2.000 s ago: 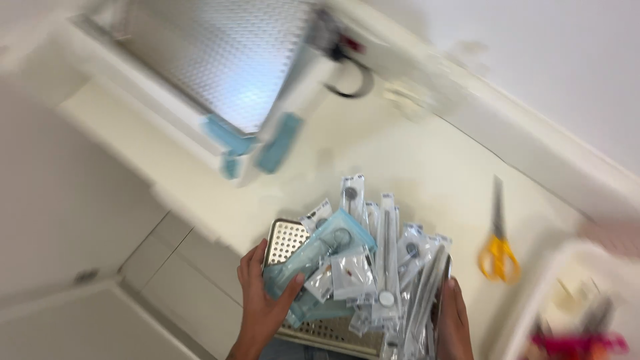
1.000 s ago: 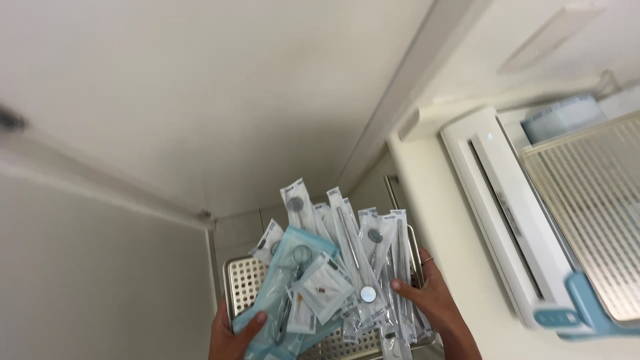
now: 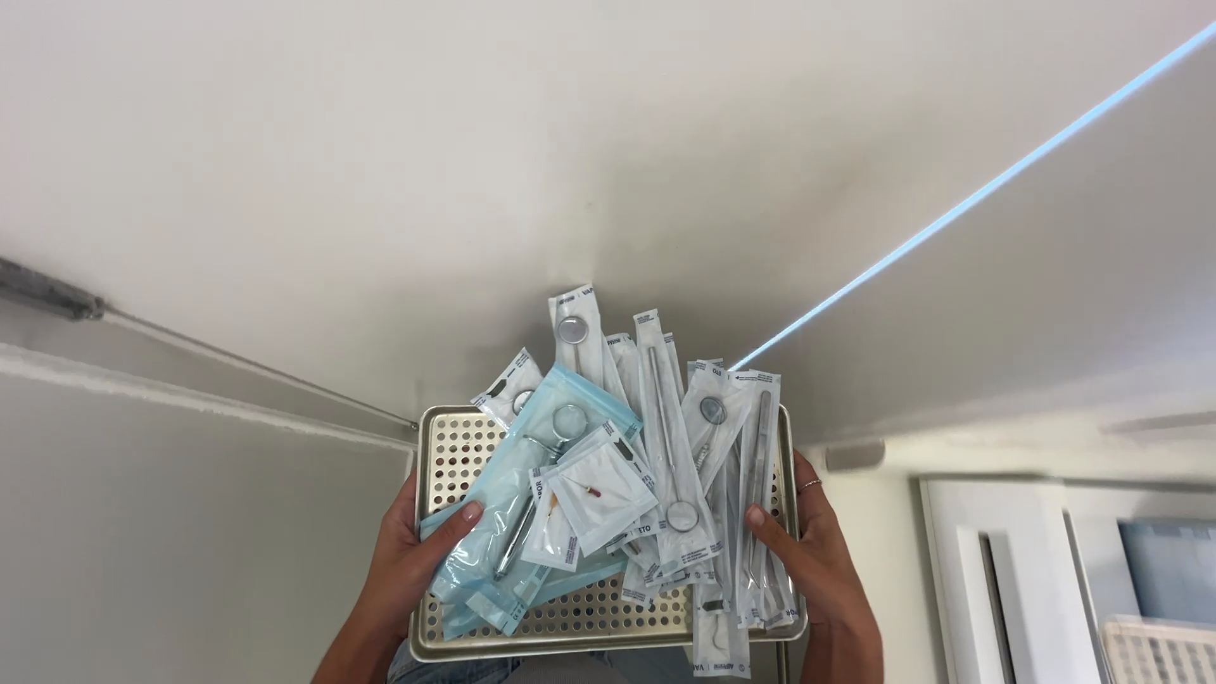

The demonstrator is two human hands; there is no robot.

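Observation:
A perforated metal tray is held level between both hands at the lower middle. My left hand grips its left side, the thumb over a blue sterilization pouch with a dental mirror inside. My right hand grips the right side, its thumb on clear pouches of long metal instruments; a ring shows on one finger. Heaped on the tray are several sealed pouches, some with dental mirrors. A small square pouch with a tiny red-handled instrument lies on top. Some pouches overhang the far and near edges.
A pale wall or panel fills the view beyond the tray, with a bright strip of light slanting across it. A metal rod and bracket are at the left. At the lower right stand a white appliance and part of a ribbed tray.
The view has swung from the counter with yellow-handled scissors to the pale panel. Both hands still hold the loaded tray, which has moved along with the view.

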